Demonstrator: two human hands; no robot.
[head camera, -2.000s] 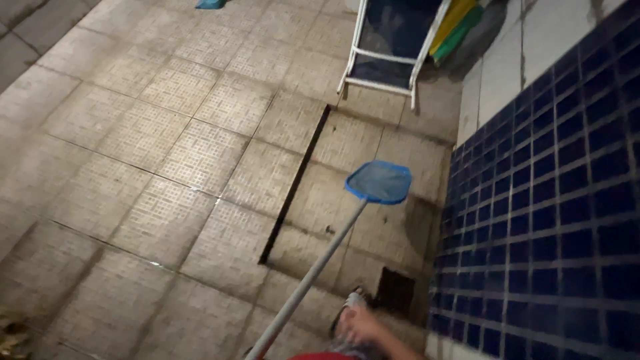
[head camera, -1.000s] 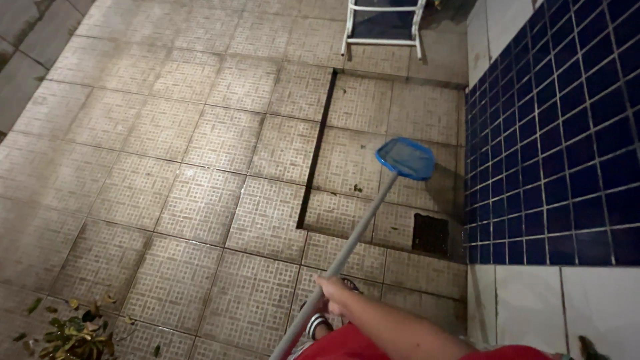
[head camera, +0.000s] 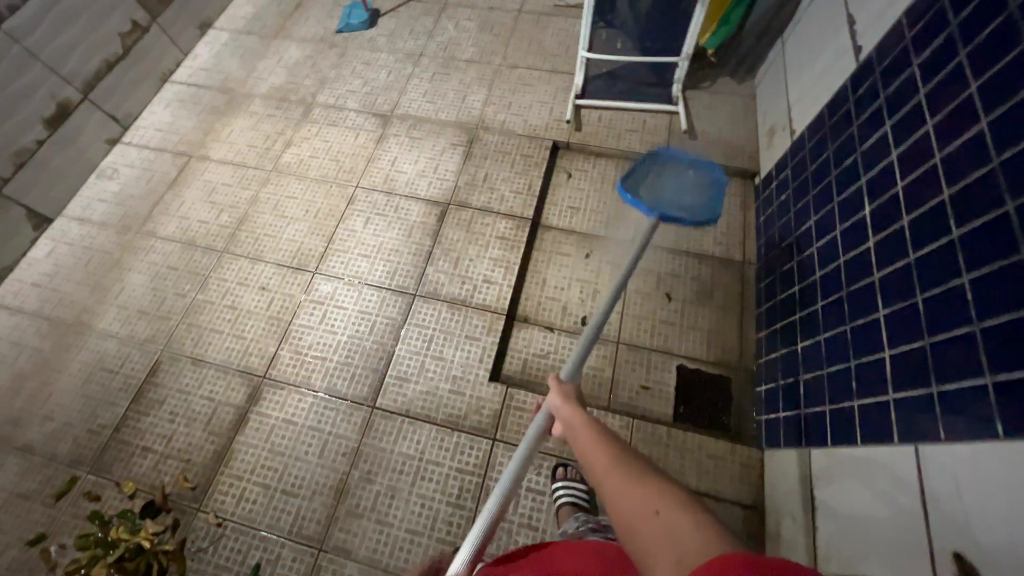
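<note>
My right hand (head camera: 562, 406) is closed around the grey pole of a pool skimmer net (head camera: 674, 186), at about the middle of the visible pole. The blue-rimmed net, slightly blurred, is at the pole's far end, over the sunken tiled section of floor by the blue wall. From my hand the pole runs down to the bottom edge of the view. My left hand is not in view.
A white-framed lounge chair (head camera: 628, 104) stands beyond the net. A blue dustpan (head camera: 353, 17) lies far back. A square drain hole (head camera: 702, 398) is by the blue tiled wall (head camera: 888, 264). A leafy plant (head camera: 128, 532) is at lower left.
The skimmer net has moved farther from me, toward the lounge chair. My right hand stays on the pole. The plant and the dustpan both show now.
</note>
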